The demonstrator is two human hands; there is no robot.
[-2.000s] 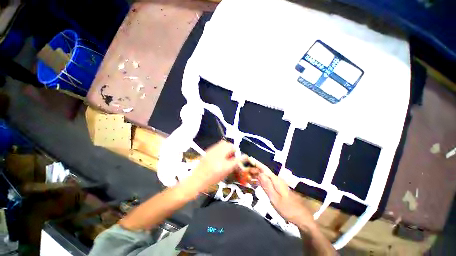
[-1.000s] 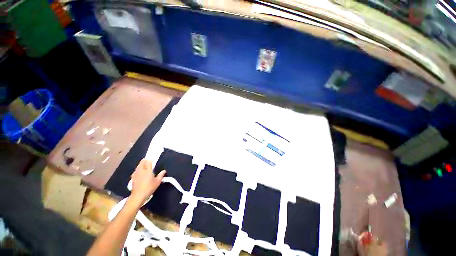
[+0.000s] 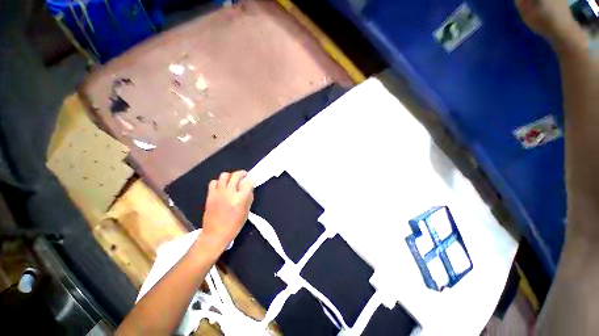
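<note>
A white sheet stack [image 3: 400, 151] lies on a black underlay [image 3: 217, 161], with black showing through its cut openings. A blue-black cutting die [image 3: 439, 248] lies on the white sheet at the right. My left hand [image 3: 230, 200] is at the sheet's left edge, fingers curled on it. My right hand [image 3: 555, 20] is raised at the top right, partly cut off, in front of the blue press; its fingers are not clear. A dark fitting shows beside it. White scrap web [image 3: 289, 272] runs between the lower openings and hangs over the front edge.
The reddish-brown press bed [image 3: 243, 59] carries small white scraps and a black shred. A tan perforated board [image 3: 92, 157] sits at the wooden edge. The blue press beam [image 3: 486, 85] crosses the upper right. A blue tub [image 3: 115, 23] is cut off at the top left.
The view has turned and moved closer to the left side. My right hand has gone from low over the right bed to high at the press beam. My left hand stays at the sheet's left edge.
</note>
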